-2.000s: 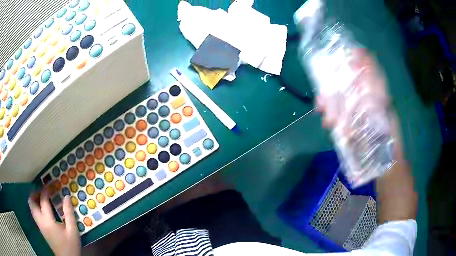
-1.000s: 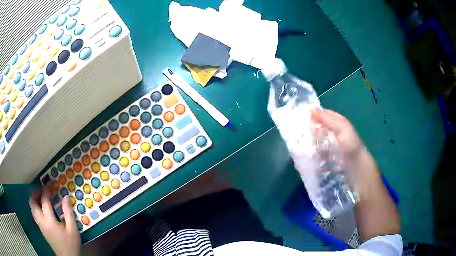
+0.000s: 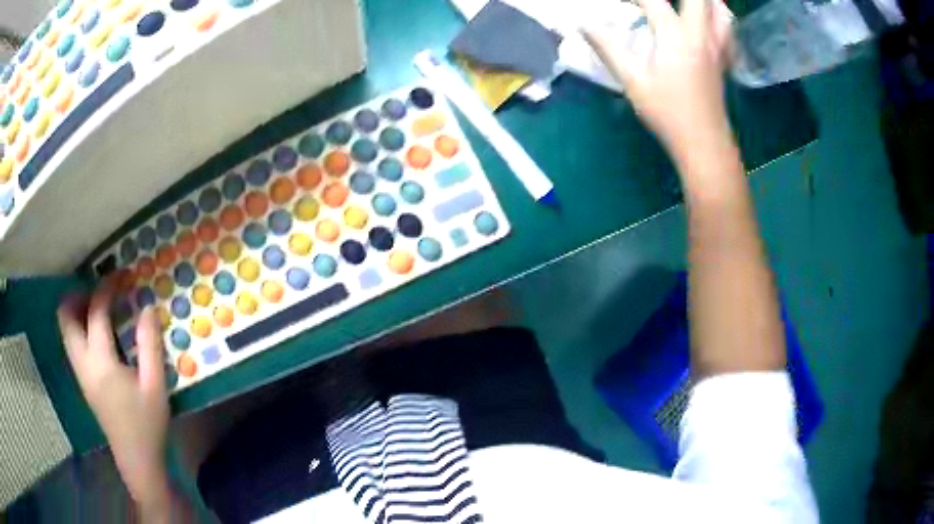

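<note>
A cream keyboard panel (image 3: 297, 322) with multicoloured round keys lies face up at a slant on the green bench. My left hand (image 3: 118, 363) rests on its left end, fingers spread over the keys there. My right hand (image 3: 671, 67) is at the top right, over the white cloth (image 3: 604, 63), fingers apart; whether it touches the cloth is unclear. The clear water bottle (image 3: 799, 41) lies on its side just right of my right hand, partly cut off by the top edge. A white marker (image 3: 492, 128) with a dark blue end lies beside the panel's right end.
A tall stack of panels (image 3: 236, 113) stands behind the panel at the upper left. Grey (image 3: 504, 39) and yellow (image 3: 494, 84) pieces lie by the cloth. A ribbed cream block (image 3: 29, 409) is at the left edge. A blue crate (image 3: 640, 384) is below the bench's front edge.
My right hand has moved up and released the bottle, which now lies at the top right. The view has shifted, so the panel appears higher. My left hand stays on the panel's left end.
</note>
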